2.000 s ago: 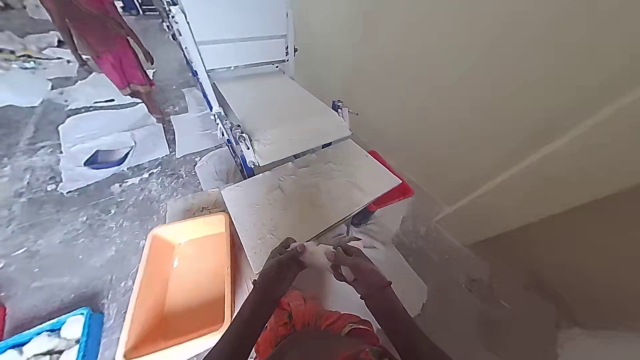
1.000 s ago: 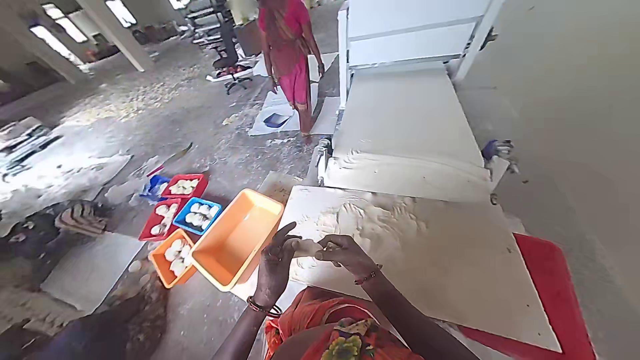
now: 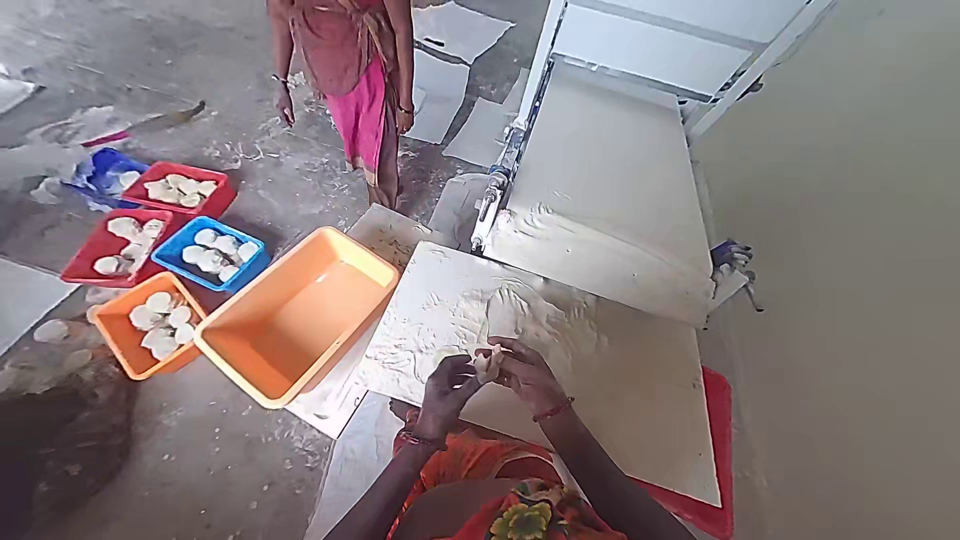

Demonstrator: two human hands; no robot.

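A small piece of pale dough (image 3: 487,364) is held between my two hands, above the near edge of a white board (image 3: 630,375) dusted with flour. My left hand (image 3: 451,386) pinches its left side with the fingertips. On its right side, the fingers of my right hand (image 3: 525,369) are closed on the same piece. Beyond the board, the flour-dusted belt (image 3: 600,172) of a white-framed machine slopes away. An orange plastic tub (image 3: 300,307) with nothing in it stands to the left of the board.
Left of the tub, a blue basket (image 3: 251,274), a small orange basket (image 3: 124,337) and red baskets (image 3: 82,262) (image 3: 225,196) hold dough balls. A person (image 3: 352,82) stands beyond the tub. A red tray (image 3: 718,442) sticks out under the board; a wall (image 3: 847,300) rises at right.
The view has swung and shifted. Both hands stay together around the dough piece, with the fingers now bent differently about it. The standing person is seen nearer than one second ago.
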